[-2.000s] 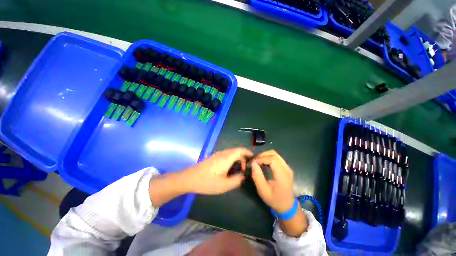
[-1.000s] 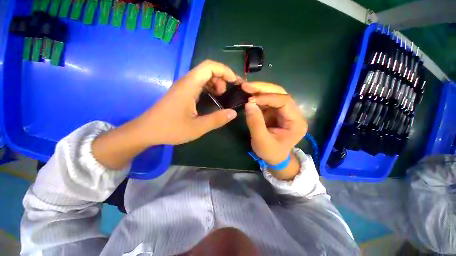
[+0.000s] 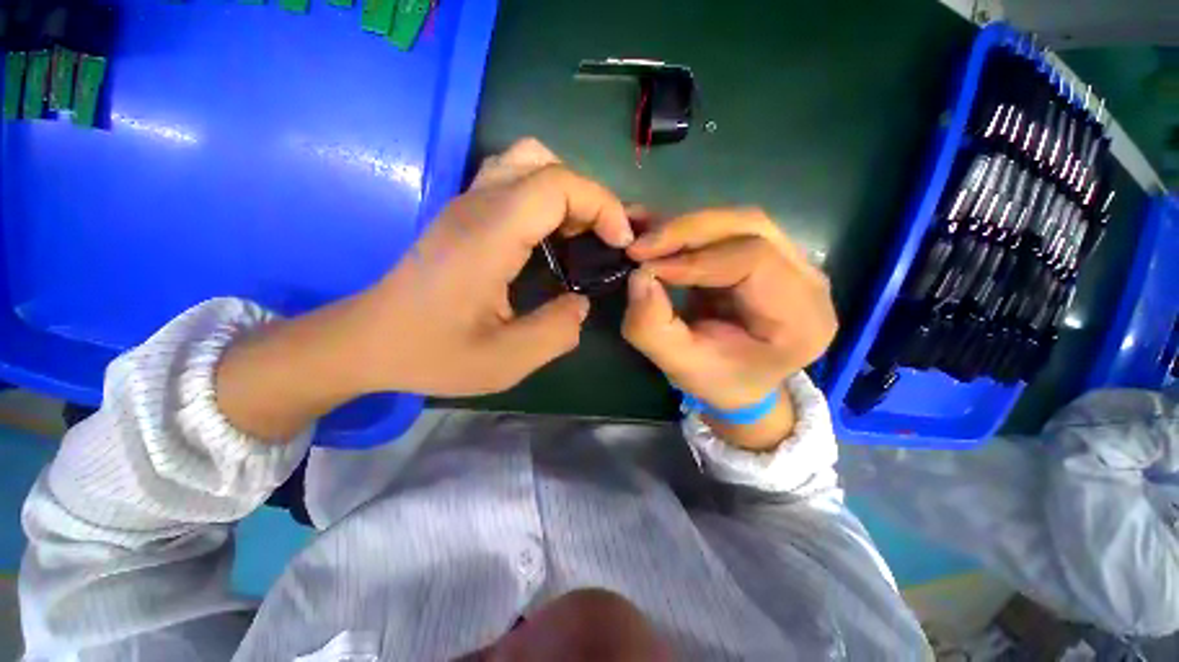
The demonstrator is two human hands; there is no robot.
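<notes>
A small black housing (image 3: 596, 263) is held between both hands at the middle of the head view, with a thin shiny strip edge-on at its left side. My left hand (image 3: 485, 278) grips it from the left with thumb and fingers. My right hand (image 3: 737, 304) pinches its right end with thumb and fingertips. The fingertips hide part of the housing. A loose unit (image 3: 670, 106), black with a thin shiny strip and a red wire, lies on the dark green bench (image 3: 789, 142) beyond the hands.
The left blue tray (image 3: 446, 168) holds units with green boards (image 3: 401, 22) at its far side. The right blue tray (image 3: 869, 411) holds dense rows of black units (image 3: 1015, 194). Another blue tray edge (image 3: 1144, 291) is at the far right. A striped sleeve (image 3: 1118, 504) shows at lower right.
The view has tilted down and moved closer to the hands. Both hands still hold the black housing; the fingers have shifted slightly around it. The loose unit still lies beyond them.
</notes>
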